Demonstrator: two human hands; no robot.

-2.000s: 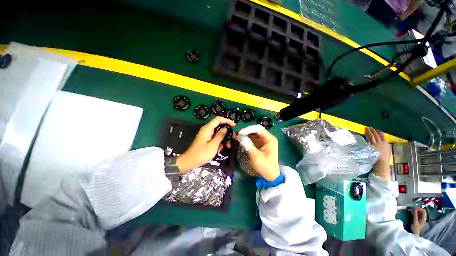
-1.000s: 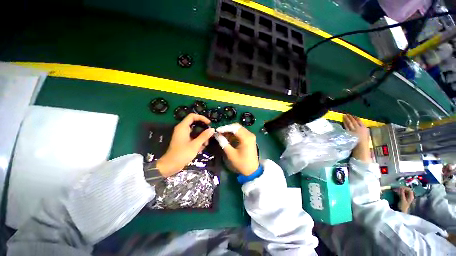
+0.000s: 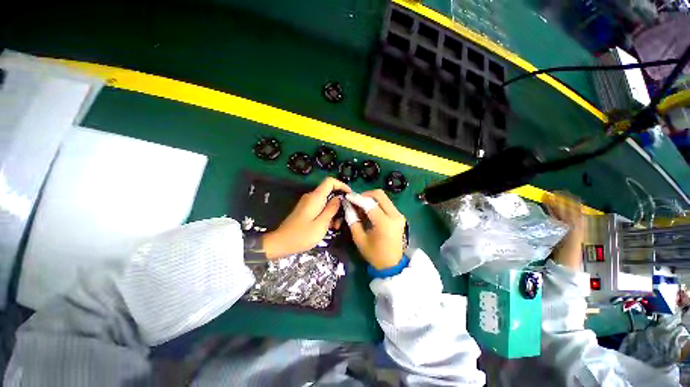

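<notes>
My left hand [image 3: 304, 221] holds a round black unit [image 3: 337, 198] in its fingertips, mostly covered by the fingers. My right hand [image 3: 377, 232], with white-covered fingertips and a blue wrist band, touches the same unit from the right; anything pinched in its fingertips is too small to tell. Both hands are above a shallow black tray [image 3: 250, 198] holding a heap of silver metal pieces [image 3: 299, 281]. A round grey dish is mostly hidden under my right hand. Several round black units [image 3: 300, 162] lie beyond my hands by the yellow line.
A black power screwdriver [image 3: 484, 175] hangs right of my hands. Beyond are a compartment tray [image 3: 436, 83] and one black unit [image 3: 333, 91]. A clear plastic bag [image 3: 492, 230], a teal box [image 3: 505, 323] and another person's arm are at right. White sheets [image 3: 113, 215] lie left.
The view has shifted. My right fingertips stay against the unit in my left hand, now closer over it. The other person's hand by the plastic bag is blurred and has moved slightly.
</notes>
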